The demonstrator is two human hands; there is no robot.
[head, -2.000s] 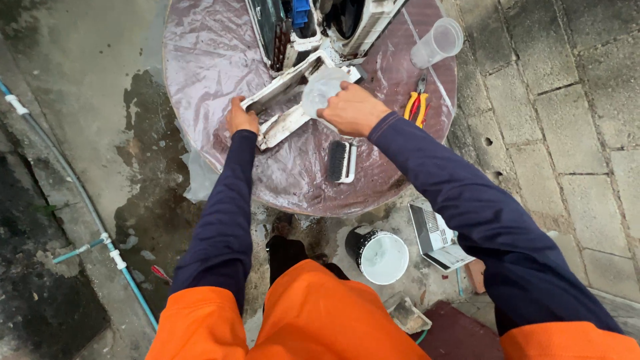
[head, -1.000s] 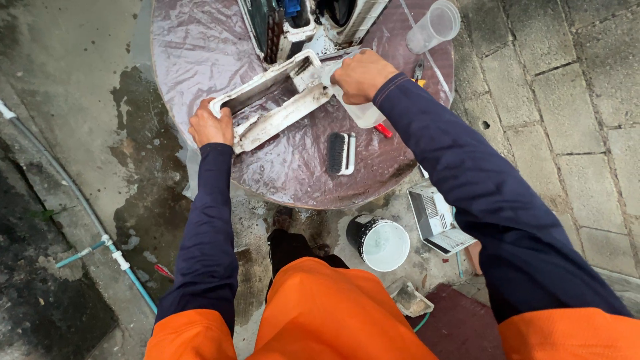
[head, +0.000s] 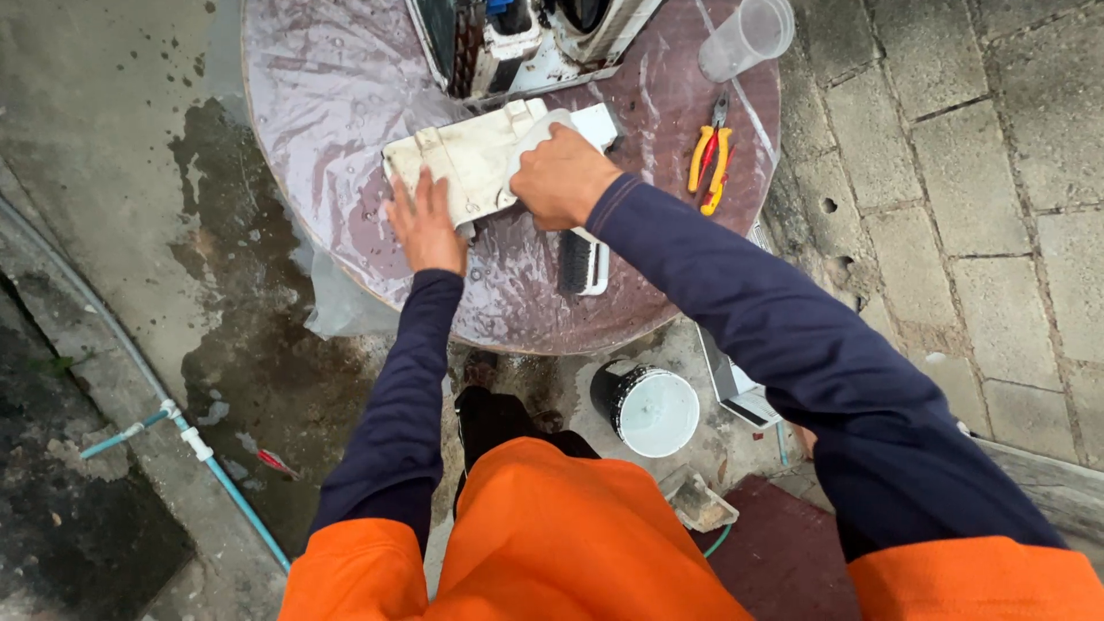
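A dirty off-white plastic housing part lies flat face up on the plastic-covered round table. My left hand rests on its near left edge, fingers spread. My right hand is closed on a whitish translucent plastic container over the part's right end. Just below my right hand lies a scrubbing brush with dark bristles and a white back. Yellow-and-red pliers lie to the right, with a red-and-yellow screwdriver partly under them.
At the table's far edge stands an opened appliance with a white casing. A clear plastic cup lies at the far right of the table. Below on the ground are a bucket with whitish liquid and a blue pipe.
The housing part has been turned from its hollow side to its flatter outer face. My left hand has gone from gripping its end to lying on it with fingers spread.
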